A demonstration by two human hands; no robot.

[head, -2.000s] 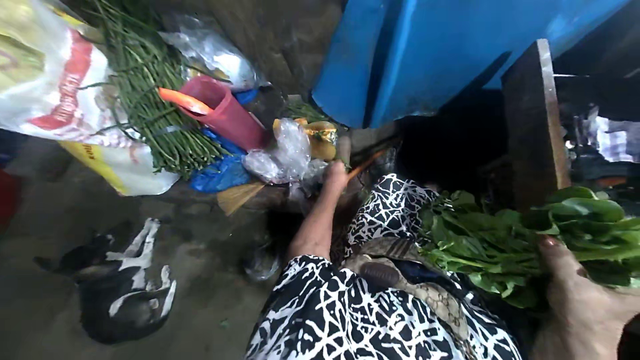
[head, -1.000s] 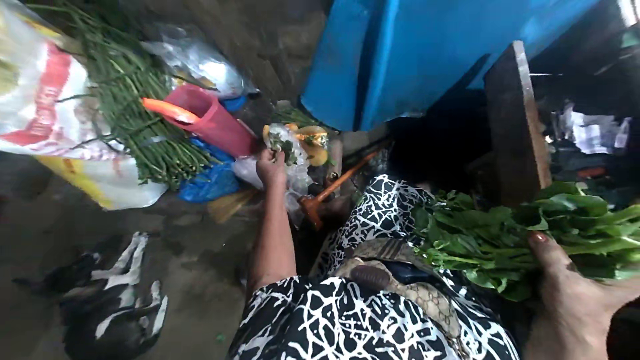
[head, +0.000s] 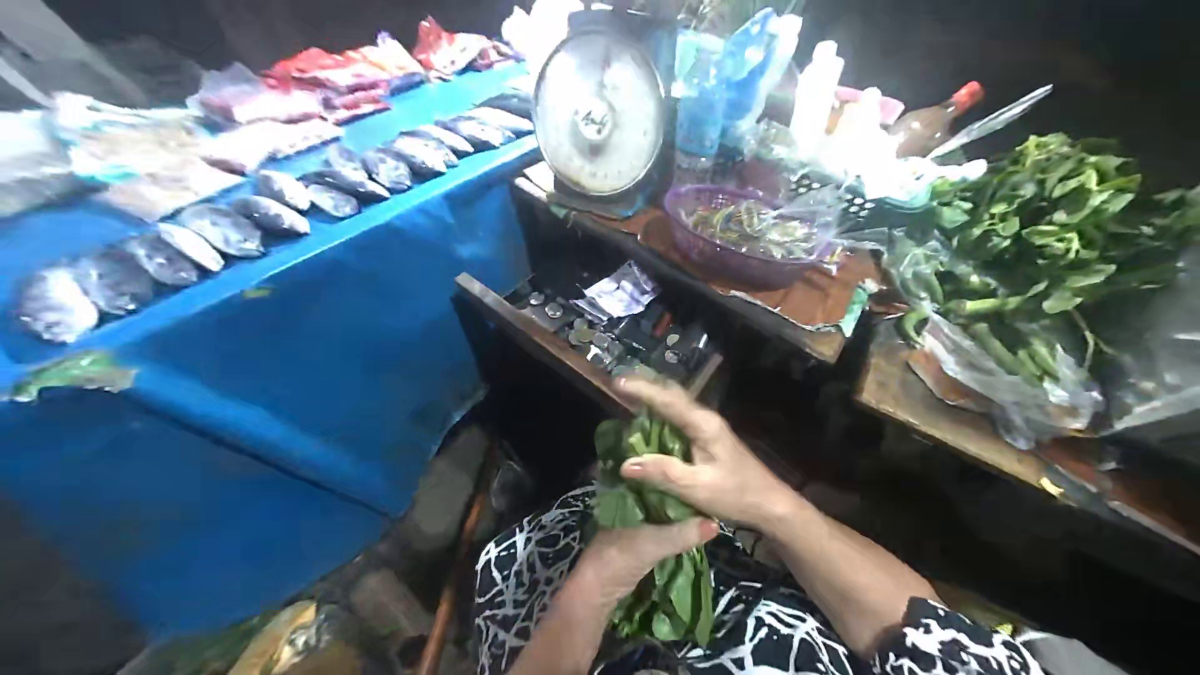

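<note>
A bunch of leafy greens (head: 670, 591) stands over my lap, gripped around its middle by my left hand (head: 623, 562). Above it, my right hand (head: 698, 459) lies against the upper part of the same bunch, with its thumb and forefinger spread; whether it grips the bunch I cannot tell. Just beyond the hands is an open wooden drawer (head: 553, 347) with coins (head: 595, 342) and folded banknotes (head: 621, 291). Patterned black-and-white cloth (head: 534, 562) covers my lap.
Fish (head: 220, 230) lie in a row on a blue-covered table (head: 281, 319) at left. A dial scale (head: 600, 112) and a purple basket (head: 741, 253) stand behind the drawer. More greens (head: 1041, 234) rest on the right-hand wooden counter (head: 937, 412). A wooden handle (head: 459, 553) leans at lower left.
The view has swung right and up. My left hand has come from the plastic bags on the left to the greens. The greens, flat at my right before, are now upright over my lap.
</note>
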